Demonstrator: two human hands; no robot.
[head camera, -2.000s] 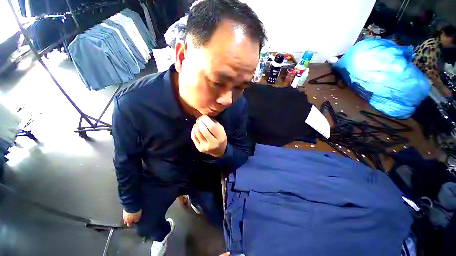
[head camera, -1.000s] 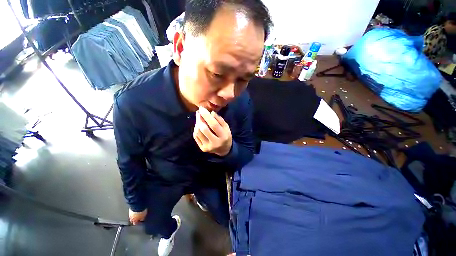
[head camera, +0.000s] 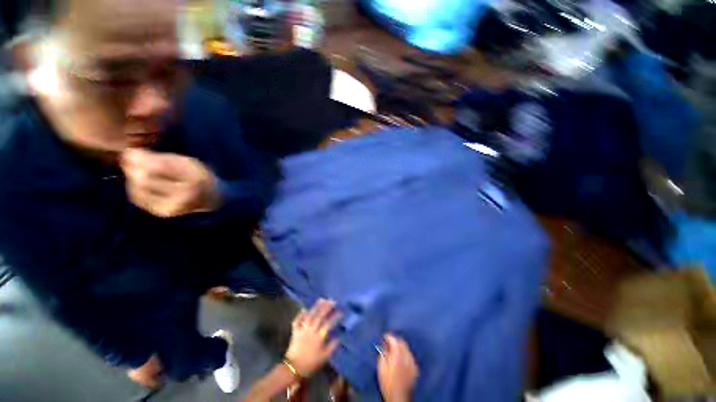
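Note:
A stack of blue suit jackets (head camera: 408, 228) lies on the brown worktable, blurred by motion. My left hand (head camera: 312, 338) is at the stack's near left edge, fingers apart and touching or just over the blue cloth, with a thin band at the wrist. My right hand (head camera: 398, 367) is on or just above the jackets near the bottom edge, fingers pointing forward. A small bright spot shows by its fingertips; blur hides whether it holds anything.
A person in dark clothes (head camera: 86, 228) stands close at the left, hand at mouth. Black garments (head camera: 275, 98) with white paper, bottles and a blue bag (head camera: 432, 20) are beyond. Dark clothes (head camera: 581, 149) and a cardboard box (head camera: 667, 326) are at right.
The view has swung right, so the person and jackets sit further left and the box shows. Both my hands are now visible; before, only a fingertip showed at the bottom edge.

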